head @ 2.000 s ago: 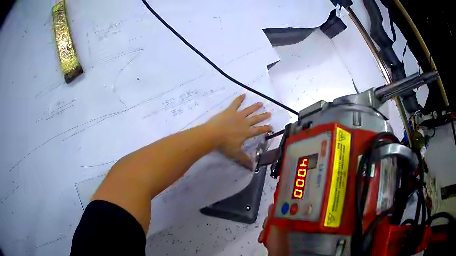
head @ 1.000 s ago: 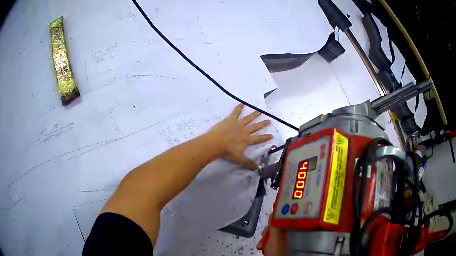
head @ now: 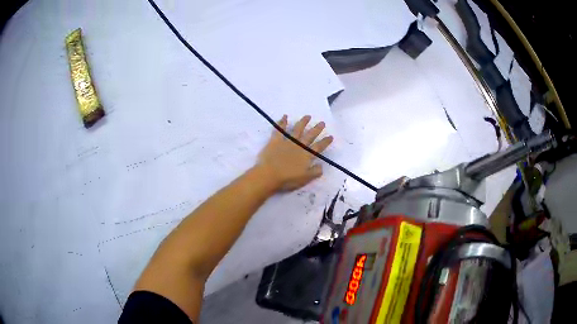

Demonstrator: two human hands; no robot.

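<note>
My left hand lies flat on the white paper marker, fingers spread, with the black power cord passing over it. The red and silver straight knife cutting machine, with a yellow label and lit red digits, stands at the lower right, close to my left hand but not touching it. Its dark base plate shows at the machine's left, beside the paper's edge. My right hand is not visible; the machine's body fills the area where it was seen before.
A gold-yellow bar lies on the paper at the upper left. Dark fabric offcuts lie beyond my left hand. A metal rail and more dark scraps run along the right side. The pale table shows between.
The machine has moved lower in the view and tilted, and more of its base plate shows. My left hand has shifted slightly left and away from the machine. My right hand's fingers have gone out of sight.
</note>
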